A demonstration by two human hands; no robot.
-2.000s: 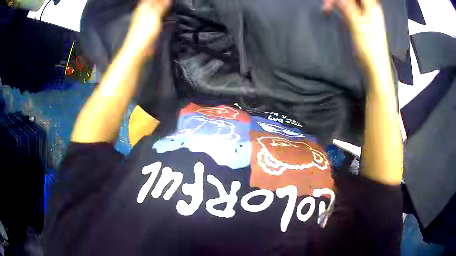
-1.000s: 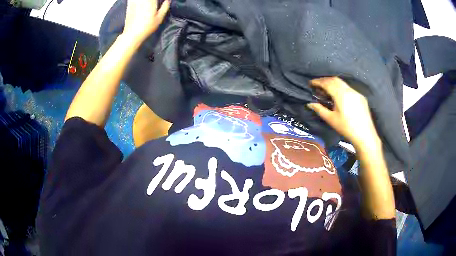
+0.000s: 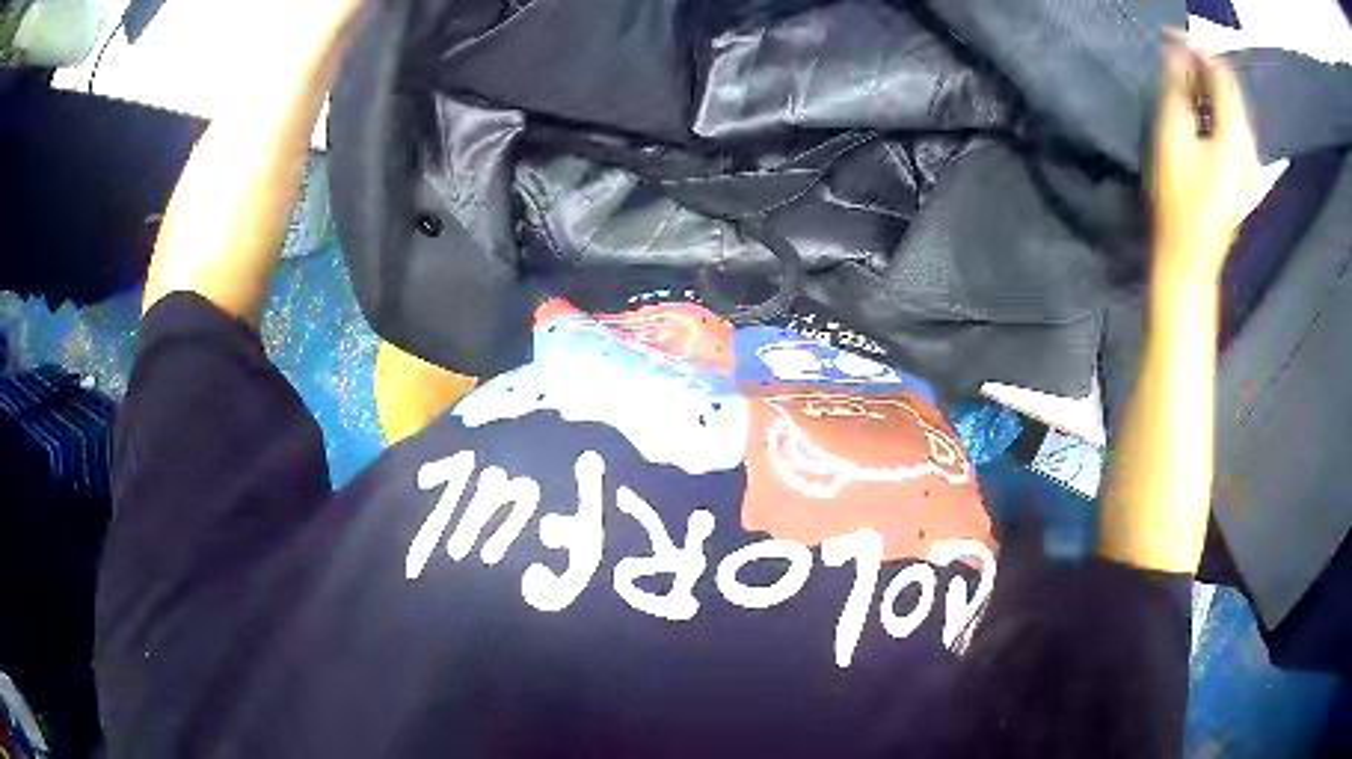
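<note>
A charcoal-grey coat (image 3: pixel 1023 223) lies open across the top middle, its shiny, wrinkled black lining (image 3: pixel 638 215) showing. A dark button (image 3: pixel 430 226) sits on its left part. A black curved hook shape (image 3: pixel 779 274) shows at its lower middle. My left forearm runs up past the coat's left side; my left hand is cut off by the top edge. My right hand (image 3: pixel 1208 148) is at the coat's right side, with a small dark tool (image 3: pixel 1204 107) in it, possibly thread snips. Whether its fingers also grip cloth is unclear.
More grey garments (image 3: pixel 1283 400) lie at the right, over a white surface (image 3: pixel 1305 21). Dark garments (image 3: pixel 52 430) are at the left. A pale round stool seat (image 3: pixel 415 393) shows beside me over the blue floor (image 3: pixel 334 334). My black printed shirt fills the lower middle.
My right hand has moved up and right from the coat's lower middle, and more lining is exposed. My left hand has moved up out of the picture.
</note>
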